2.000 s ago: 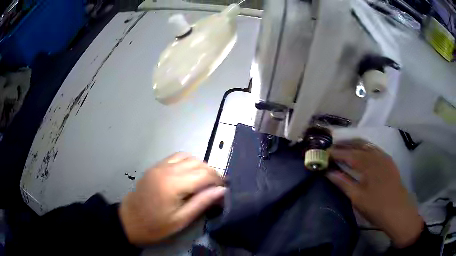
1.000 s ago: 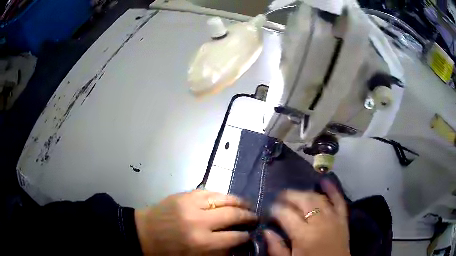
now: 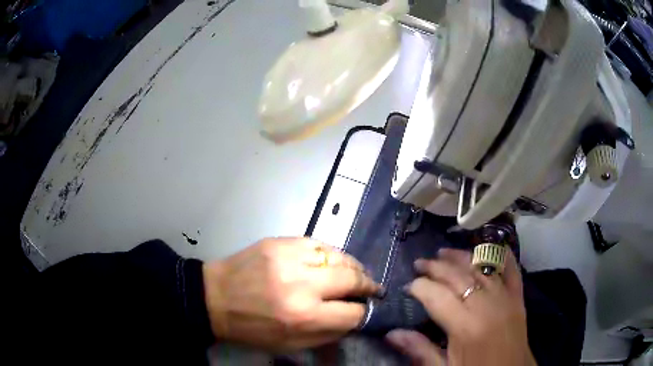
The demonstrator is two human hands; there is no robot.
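A dark denim garment piece [image 3: 372, 229] lies on the machine bed and runs under the presser foot [image 3: 409, 218], with a pale stitch line towards me. My left hand [image 3: 293, 293] pinches the cloth at its left edge near the stitch line. My right hand [image 3: 465, 307] rests on the cloth to the right of the seam, fingers spread, just below the tension dial [image 3: 490, 257]. Its lower part is cut off by the frame. The off-white machine head [image 3: 472, 107] stands above the cloth. The needle point cannot be made out.
The cream sewing lamp [image 3: 329, 75] hangs left of the head. The pale slide plate [image 3: 338, 204] with black outline shows left of the cloth. The worn table [image 3: 143, 171] stretches left. A blue bin [image 3: 71, 25] is at the far left.
The cloth now reaches further back past the foot along the slide plate. My left hand has moved slightly forward along it. My right hand has shifted right, away from the left. The view has shifted.
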